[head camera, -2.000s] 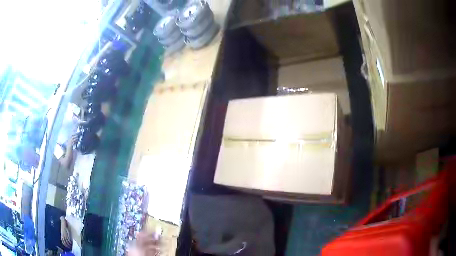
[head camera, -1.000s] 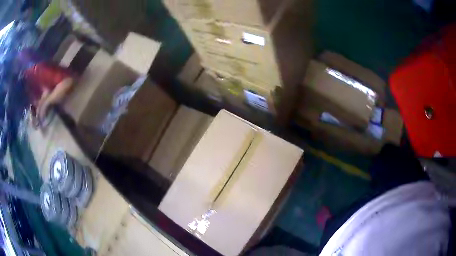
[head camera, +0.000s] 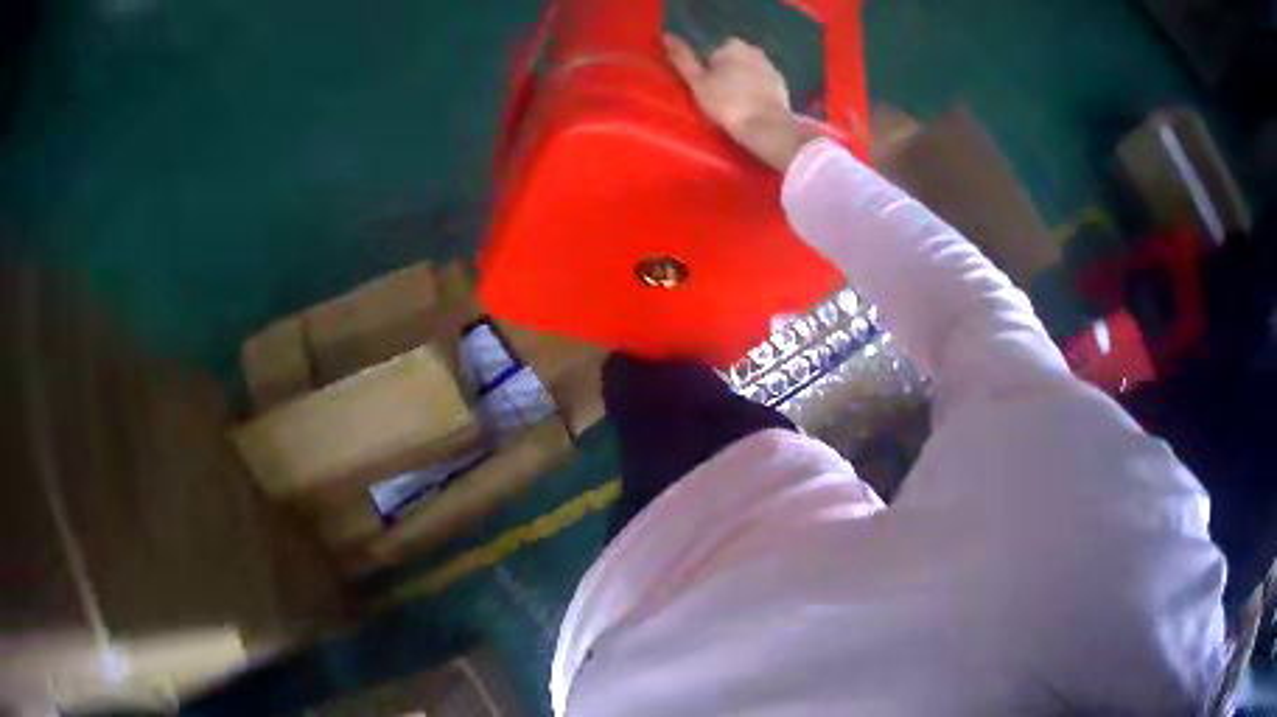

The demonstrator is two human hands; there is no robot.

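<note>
A bright red plastic stool (head camera: 658, 210) hangs tilted in the upper middle, its broad smooth face with a small round hole towards me. My right hand (head camera: 742, 87) is at its upper edge, beside an opening, and grips it; the fingertips are partly hidden. My pale pink-white sleeve runs from the wrist down to the right. My left hand is not in view.
Open brown cartons (head camera: 367, 406) with white-and-blue labels lie on the green floor at left, beside a yellow line (head camera: 525, 532). Shiny clear-wrapped goods (head camera: 812, 343) are behind the stool. More cartons and another red object (head camera: 1113, 350) are at right.
The view has swung right, away from the bench and the large taped carton. The stool has shifted from the right edge to the upper middle, and my right hand on it now shows.
</note>
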